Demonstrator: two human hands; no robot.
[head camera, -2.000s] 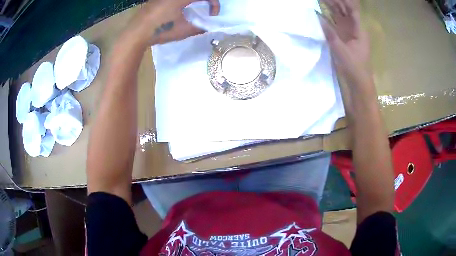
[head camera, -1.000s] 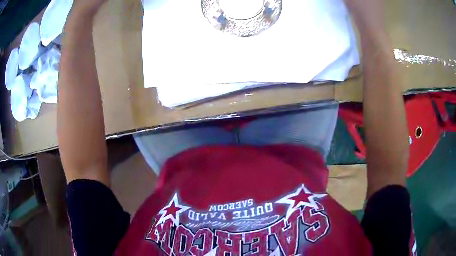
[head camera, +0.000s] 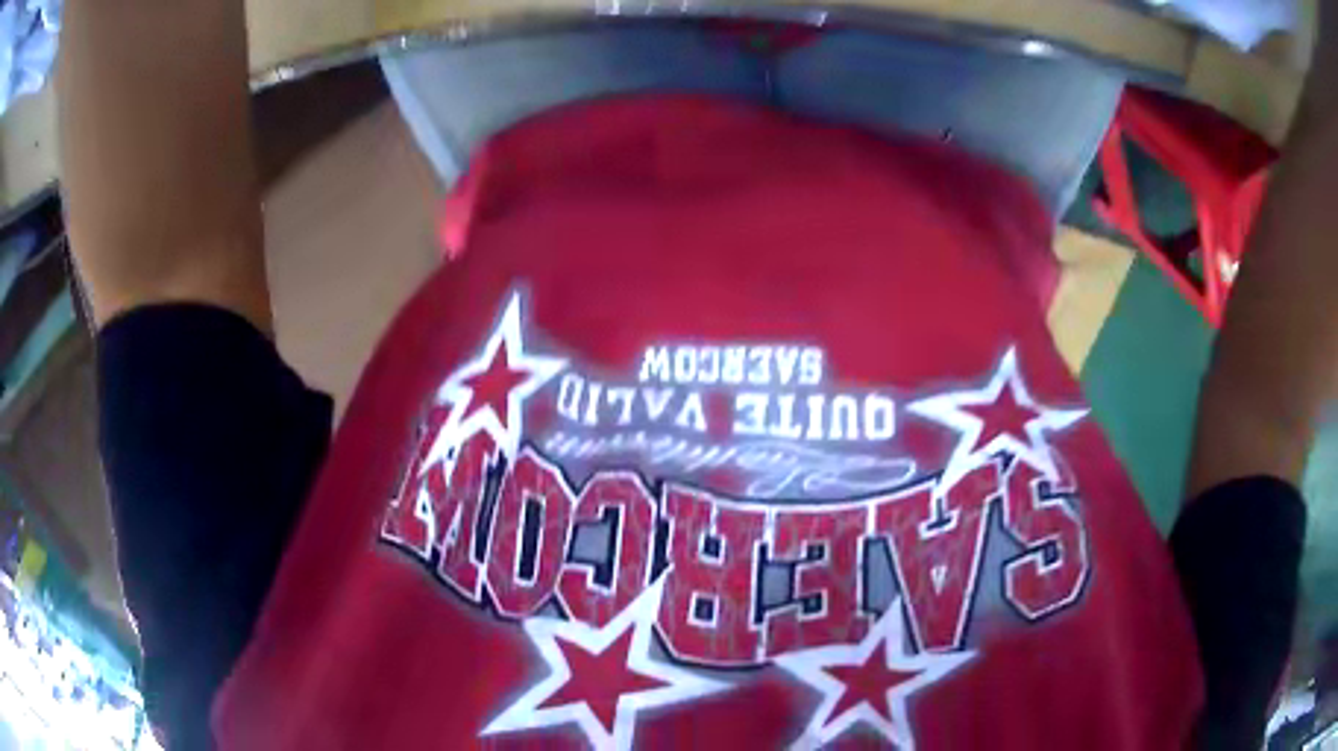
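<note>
Both of my hands are out of the picture, past its top edge. Only my forearms show, one at the far left and one at the far right. The near edge of the cardboard-covered bench (head camera: 484, 27) runs along the top. A small piece of white tissue paper (head camera: 1241, 15) shows at the top right, cut off by the edge. A white, blurred bit, perhaps a wrapped piece (head camera: 24, 47), shows in the top left corner. The metal ring piece is not in view.
My red shirt fills the middle, with my lap against the bench edge. A red plastic stool (head camera: 1196, 191) stands at the right on the green floor (head camera: 1137, 374). A brown cardboard piece (head camera: 1089, 294) lies beside my right side.
The view has tilted down, so the bench has moved up and mostly out of the picture. The metal ring and my hands have left the view. My forearms are farther apart.
</note>
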